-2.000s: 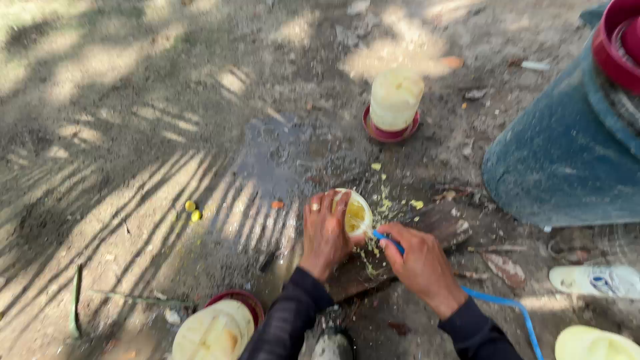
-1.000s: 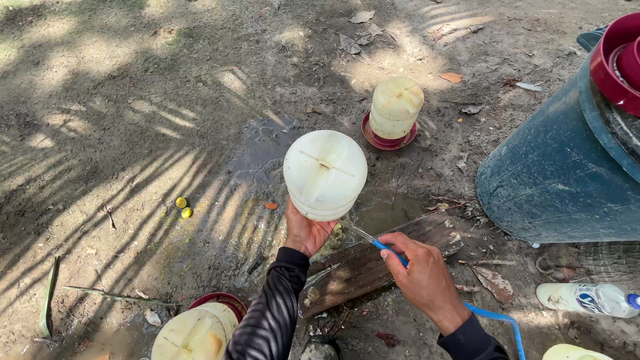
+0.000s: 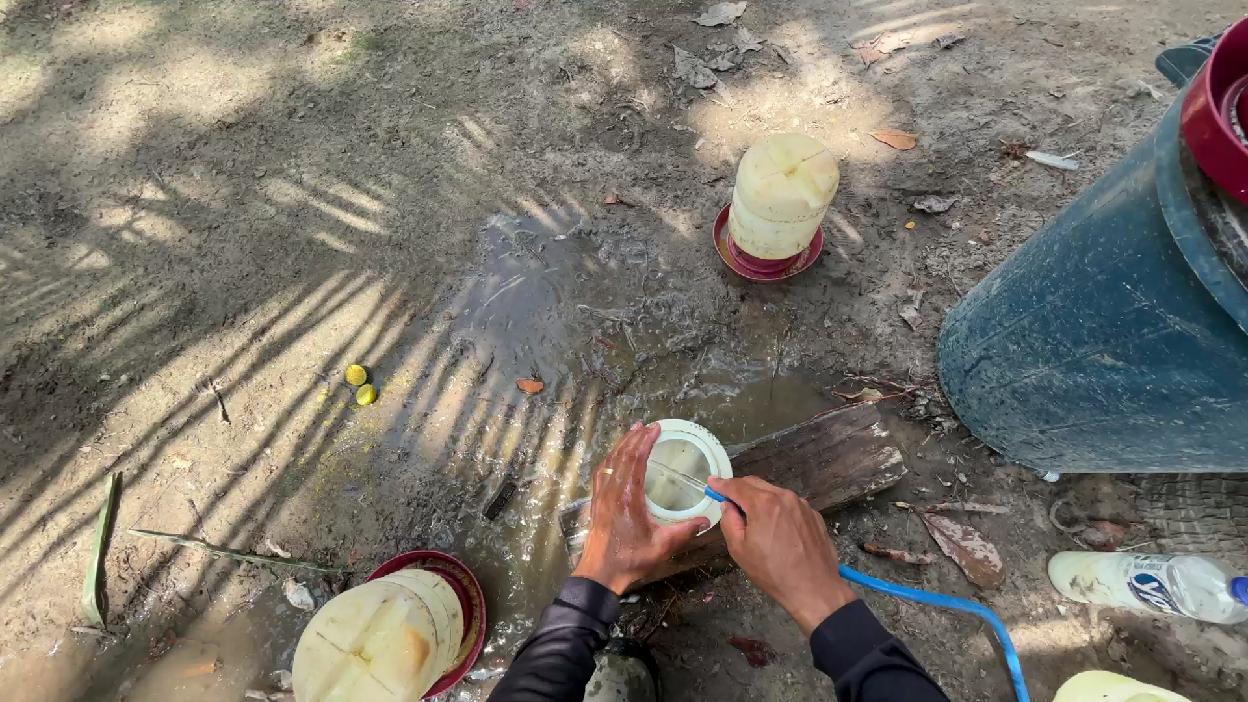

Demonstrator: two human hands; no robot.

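Observation:
My left hand grips the side of a whitish plastic drinker jar, whose round open mouth faces up toward me. In my right hand is the end of a blue hose; a stream of water runs from it into the jar. The jar is over a weathered wooden board on wet ground. At the lower left a yellowed poultry drinker with a dark red base leans over. Another drinker stands upright in its red tray beyond my hands.
A large blue-green plastic barrel with a red ring-shaped part on top stands at the right. Near it lies a plastic bottle. A pale container shows at the bottom edge. Two small yellow fruits lie left, past a muddy puddle.
The jar was bottom up in my left hand a second ago; now its mouth faces up. Yellow bits seen in and around it two seconds ago no longer show. My right hand keeps the hose.

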